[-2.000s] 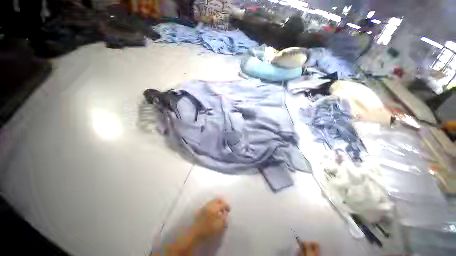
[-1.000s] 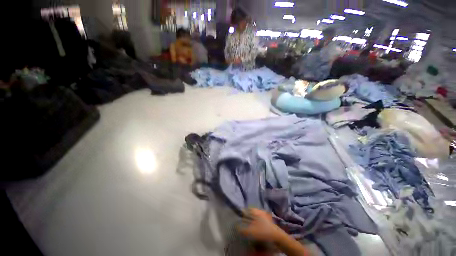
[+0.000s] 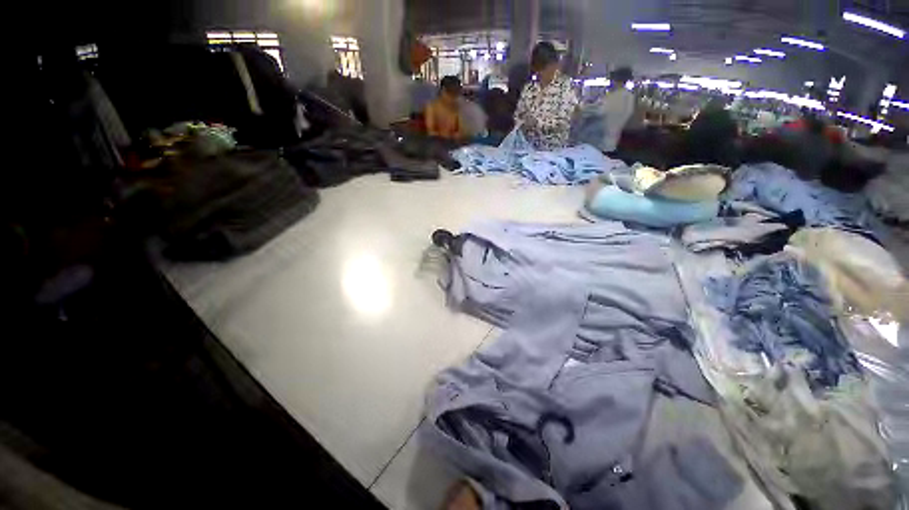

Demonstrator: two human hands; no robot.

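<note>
A blue-grey garment (image 3: 608, 418) lies near me at the bottom centre, its collar opening toward me. A dark curved hanger hook (image 3: 556, 430) shows at that collar. More blue-grey garments (image 3: 598, 264) lie in layers just beyond it, with a dark hanger end (image 3: 444, 238) at their left. A small part of a hand (image 3: 461, 495), which looks like my left, shows at the bottom edge by the near garment; its fingers are cut off or hidden. My right hand is not in view.
The glossy white table (image 3: 329, 339) has dark garments (image 3: 234, 204) at its left. Blue strips (image 3: 787, 319) and a crumpled white cloth (image 3: 817, 428) lie at the right. A light-blue ring cushion (image 3: 648, 206) and light-blue garments (image 3: 538, 164) lie farther off. People (image 3: 546, 105) stand beyond.
A blue-grey garment with a hanger hook now lies nearer me, over part of the pile. My left hand has moved down to the bottom edge. The view has turned left and up.
</note>
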